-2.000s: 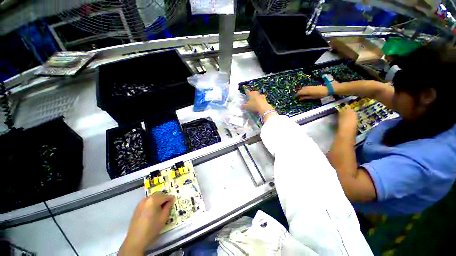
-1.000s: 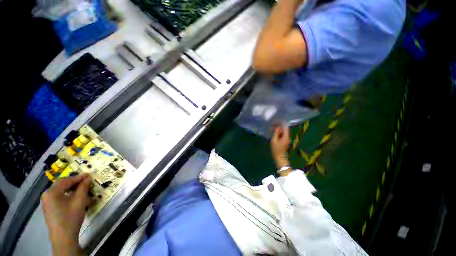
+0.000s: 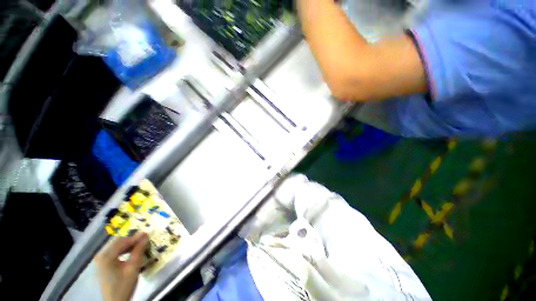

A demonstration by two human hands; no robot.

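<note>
A pale cream PCB panel point(image 3: 161, 235) lies tilted in view in the white channel at lower left. It has yellow and black parts along its far edge and small dark and blue parts on its face. My left hand point(image 3: 122, 261) is over the board's near left part, thumb and fingertips close together at its surface. The view is blurred, and I cannot tell whether the fingers hold a small part. My right hand is not in view; only the white sleeve shows at bottom centre.
Bins of dark parts point(image 3: 75, 191), blue components point(image 3: 111, 156) and dark leaded parts point(image 3: 147, 126) stand beyond the rail point(image 3: 194, 126). A bag with blue contents point(image 3: 138, 56) lies behind them. Paired cross bars point(image 3: 244, 138) span the channel. A neighbour's bare arm point(image 3: 376, 70) reaches over it at upper right.
The view has swung right and down since the earliest frame. My right hand, at the green parts tray then near a clear bag over the floor, has left view. My left hand stays at the board.
</note>
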